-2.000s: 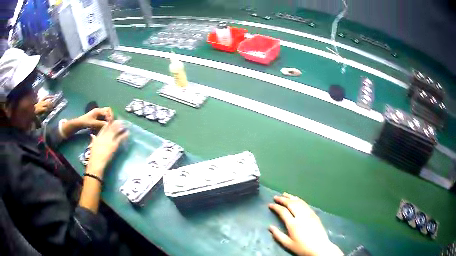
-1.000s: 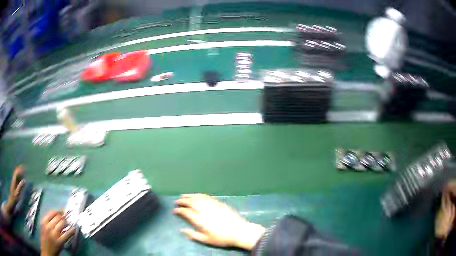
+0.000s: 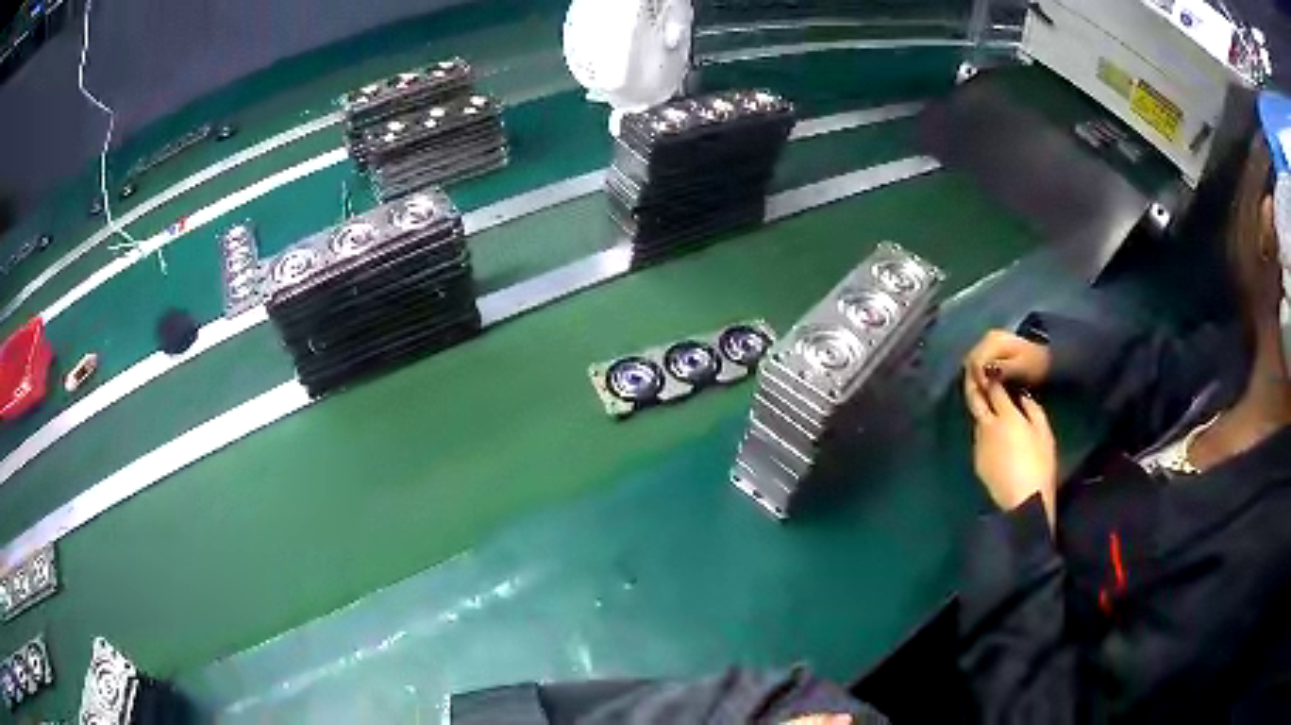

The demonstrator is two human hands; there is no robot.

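Observation:
A dark sleeve (image 3: 637, 701) crosses the bottom edge. My left hand is out of the picture. A sliver of skin (image 3: 821, 720) shows at the bottom edge beside the sleeve, probably my right hand; its fingers and any hold are hidden. A three-hole metal plate with dark rings (image 3: 691, 371) lies flat on the green surface ahead. Just right of it stands a leaning, uneven stack of plates (image 3: 835, 383), its top showing three round openings.
Tall plate stacks stand by the rails at left (image 3: 375, 305) and centre (image 3: 701, 170), with more behind (image 3: 425, 135). A white fan (image 3: 630, 50) is at the back, a black round pad (image 3: 177, 332) and red bin (image 3: 24, 371) at left. A co-worker's hands (image 3: 1012, 418) are at right.
The view has swung right. The hand that lay flat on the mat has left the picture, leaving mainly sleeve. The leaning stack and the right co-worker now show more fully.

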